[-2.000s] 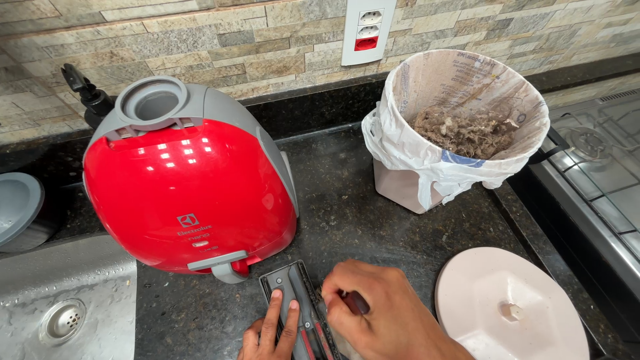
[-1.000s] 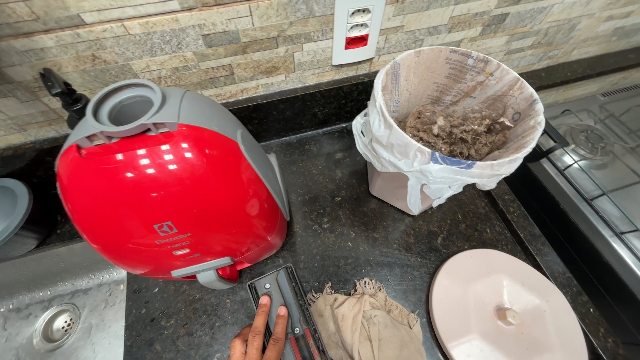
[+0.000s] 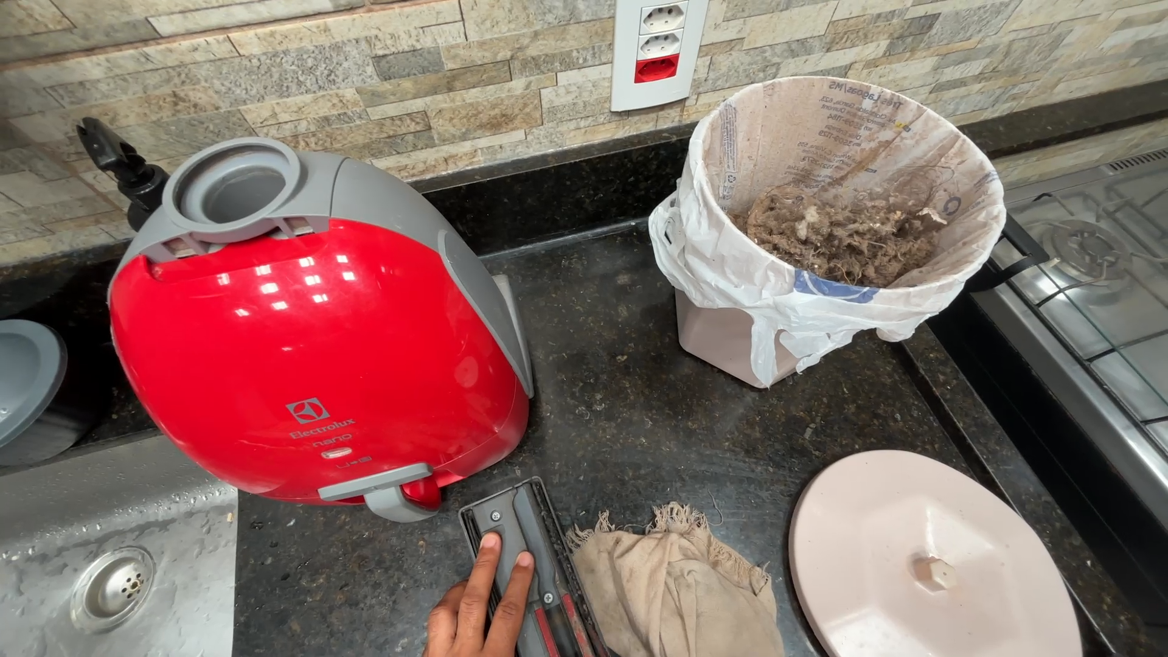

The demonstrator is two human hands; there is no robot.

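My left hand (image 3: 479, 602) rests with its fingertips on a dark grey vacuum cleaner floor head (image 3: 520, 538), which lies underside up on the counter with screws and red strips showing. Just right of the head is a crumpled beige cloth (image 3: 675, 584) with a frayed edge. My right hand is out of view. Behind my left hand stands a red and grey Electrolux vacuum cleaner body (image 3: 319, 365), its round hose opening at the top. At the upper right, a pale bin (image 3: 721, 338) lined with a white plastic bag (image 3: 821, 310) holds grey-brown dust and lint (image 3: 844, 233).
A pale pink lid (image 3: 931, 511) with a knob lies on the dark stone counter (image 3: 602, 429) at the right. Steel sink (image 3: 55, 557) at lower left, with a grey-rimmed container (image 3: 27, 374) behind it. A gas stove (image 3: 1095, 292) borders the right side; a socket plate (image 3: 657, 55) is on the tiled wall.
Two seconds ago my right hand was over the floor head and its right side, holding a small dark thing; it has since left the view. The cloth is now uncovered. My left hand stays on the head.
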